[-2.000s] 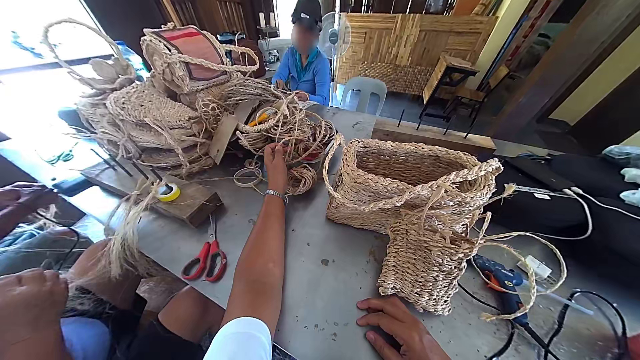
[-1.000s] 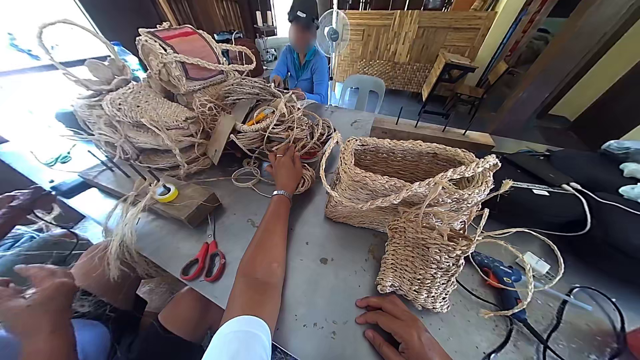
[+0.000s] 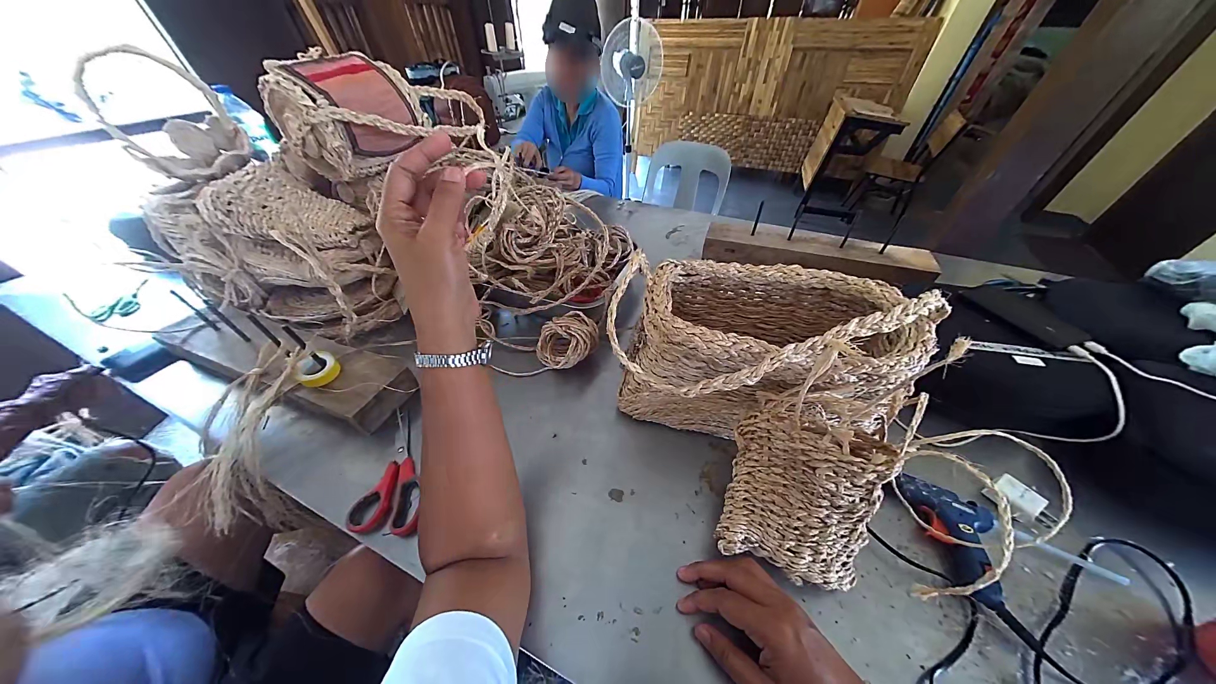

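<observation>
My left hand (image 3: 432,195) is raised over the heap of thin fiber cord (image 3: 551,237), thumb and forefinger pinching a strand of that cord. Below it a small coil of cord (image 3: 567,340) lies on the metal table. My right hand (image 3: 755,617) rests on the table with its fingers spread, holding nothing, just below a small woven fiber pouch (image 3: 807,494). The pouch leans against a larger woven basket (image 3: 703,404) with a braided handle. Red-handled scissors (image 3: 385,494) lie beside my left forearm.
A blue glue gun (image 3: 955,518) with a black cable lies at the right, near black fabric (image 3: 1140,399). Stacked woven bags (image 3: 285,218) stand back left. A wooden block (image 3: 356,385) with metal rods holds yellow tape (image 3: 317,370). One person sits across the table, another at the left.
My left hand has risen from the cord heap, a strand now between its fingers. The small coil shows beside the heap. My right hand has stayed on the table.
</observation>
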